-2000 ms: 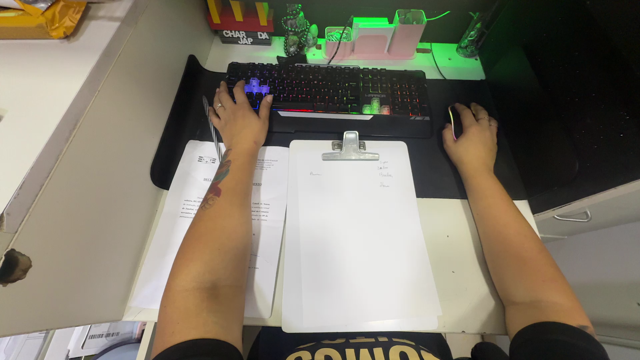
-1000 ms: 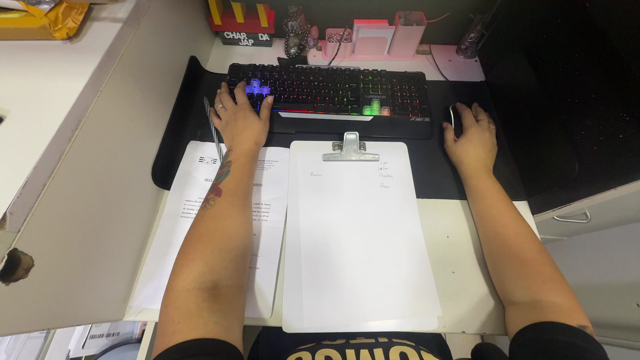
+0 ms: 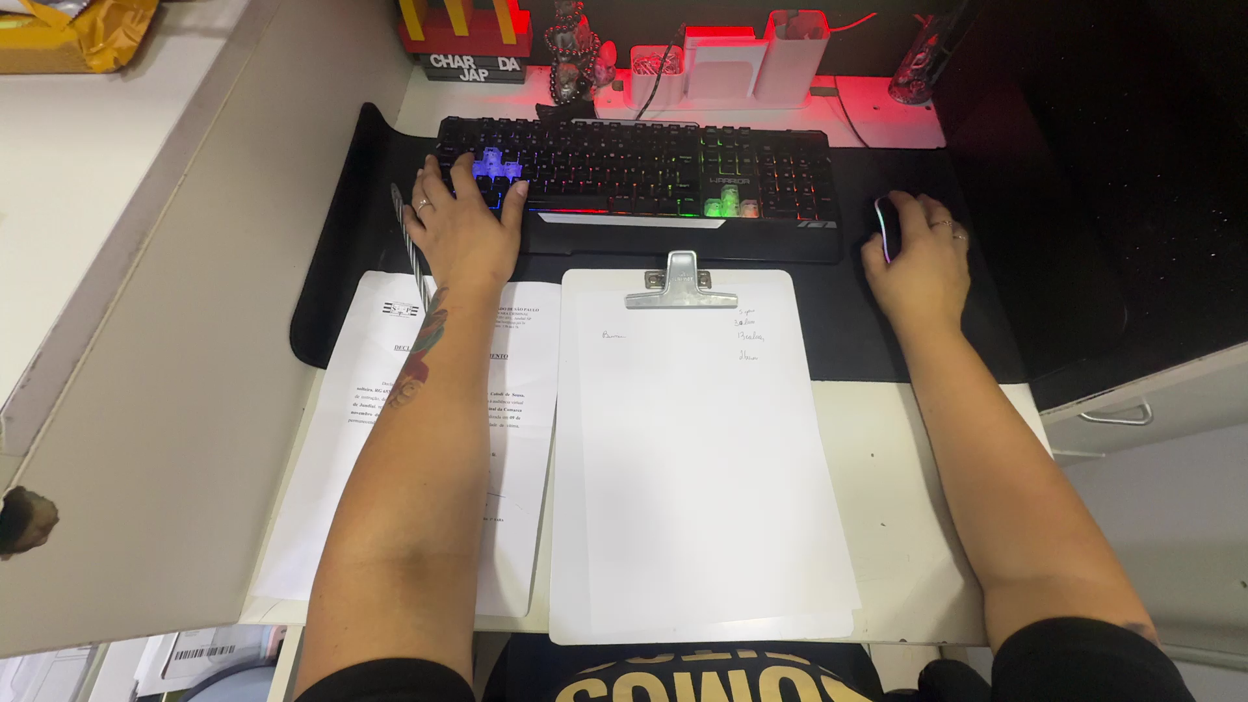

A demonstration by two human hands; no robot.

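My left hand [image 3: 466, 226] rests with spread fingers on the left end of a black backlit keyboard [image 3: 624, 166]. Beside its wrist, a silver striped pen [image 3: 409, 244] lies partly hidden. A printed document [image 3: 522, 390] lies under my left forearm. My right hand [image 3: 918, 255] is closed over a computer mouse [image 3: 884, 229] on a black desk mat [image 3: 838, 331]; the mouse is mostly hidden. Between my forearms lies a clipboard [image 3: 558, 585] with a metal clip [image 3: 681, 283] holding white paper [image 3: 702, 468] that bears some handwriting.
Behind the keyboard stand white holders [image 3: 795, 63], a beaded figurine [image 3: 572, 58], a red and black letter sign [image 3: 463, 44] and a dark cylindrical object [image 3: 916, 68]. A raised white side panel [image 3: 175, 322] borders the left, and a black surface [image 3: 1121, 214] the right.
The light on the holders behind the keyboard has gone from green through pale pink to red. Both hands keep their places.
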